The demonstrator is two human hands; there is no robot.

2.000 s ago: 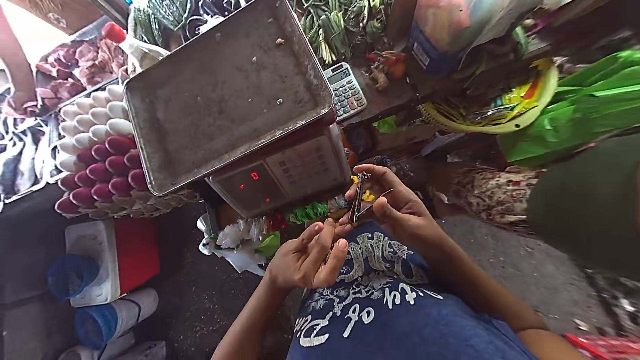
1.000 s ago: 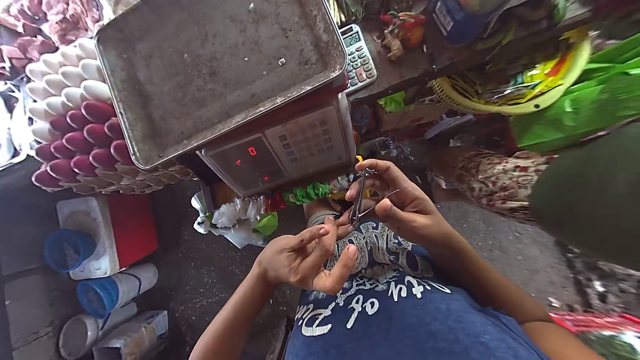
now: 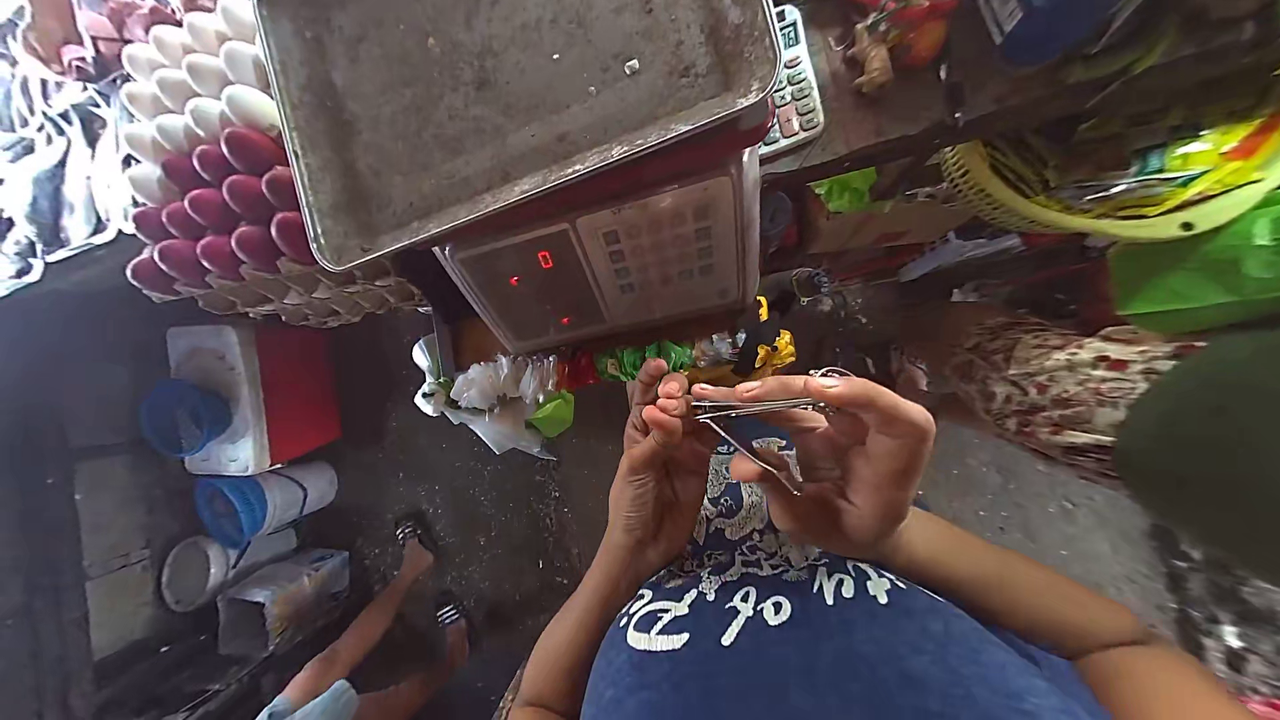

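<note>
My right hand point(image 3: 850, 460) grips a nail clipper point(image 3: 755, 408), whose lever stands out below its body. The clipper's tip meets the fingertips of my left hand point(image 3: 660, 460), which are bent together in front of my blue shirt. Whether the left fingers also pinch the clipper cannot be told. Beyond both hands stands a digital scale point(image 3: 610, 260) with a lit red display and a metal tray point(image 3: 520, 110) on top.
Cartons of white and dark pink eggs point(image 3: 215, 150) stand left of the scale. A calculator point(image 3: 795, 95) and a yellow basket point(image 3: 1090, 215) are at the right. Plastic bags point(image 3: 505, 385) hang below the scale. A cooler box point(image 3: 250, 400) and a passing person's legs point(image 3: 385, 610) are lower left.
My left hand has gone from spread fingers to fingers bent together at the clipper's tip. The clipper now points left in my right hand. A person's legs have come into view.
</note>
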